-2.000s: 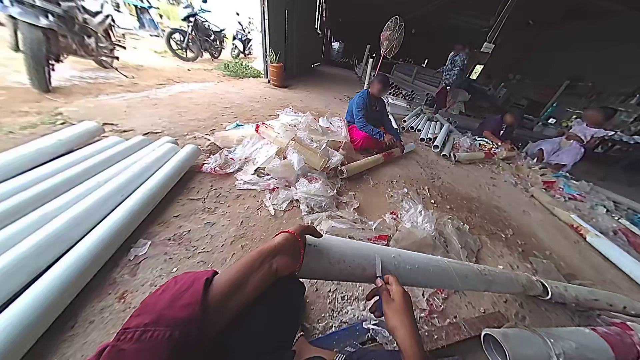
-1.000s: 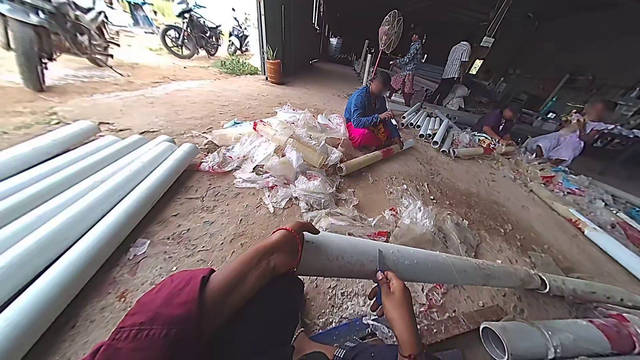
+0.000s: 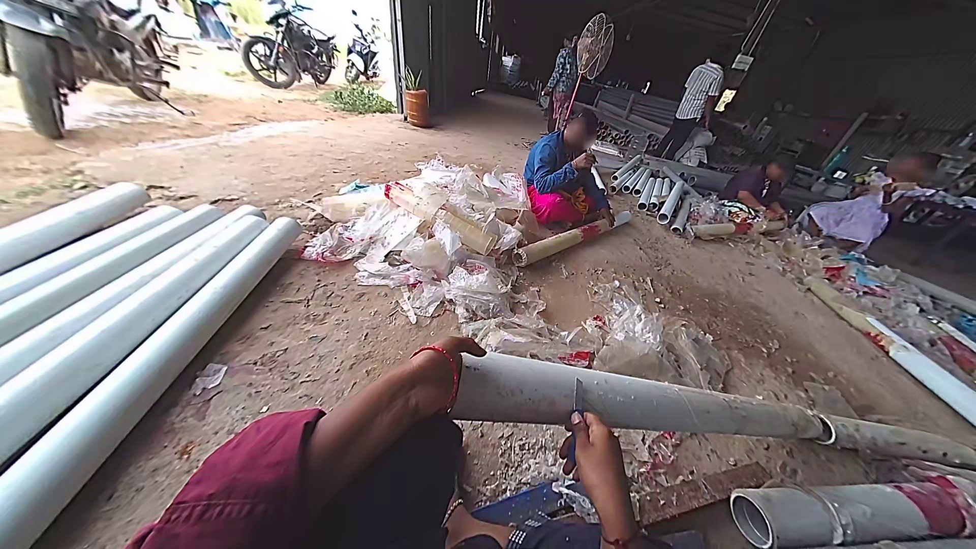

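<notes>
A long grey plastic pipe [image 3: 648, 400] lies slanting in front of me, its near end at my left hand. My left hand [image 3: 450, 354] rests over that end, with a red bracelet on the wrist; its fingers are mostly hidden behind the pipe. My right hand [image 3: 598, 446] is closed around the blue handle of a knife or scraper [image 3: 578, 396], whose upright metal blade lies against the pipe's near side. Farther right the pipe meets another pipe section [image 3: 900, 441] at a pale rim.
White pipes [image 3: 168, 358] lie side by side at left. Crumpled plastic wrapping [image 3: 480, 286] is heaped ahead. A wrapped grey pipe [image 3: 854, 512] lies lower right, near a rusty metal bar [image 3: 701, 492]. A person in blue [image 3: 560, 171] sits with a pipe; others are farther back.
The seated person in blue has raised a hand toward the face. A standing person in a striped shirt, absent from the earliest frame, is at the back. My hands stay at the same pipe.
</notes>
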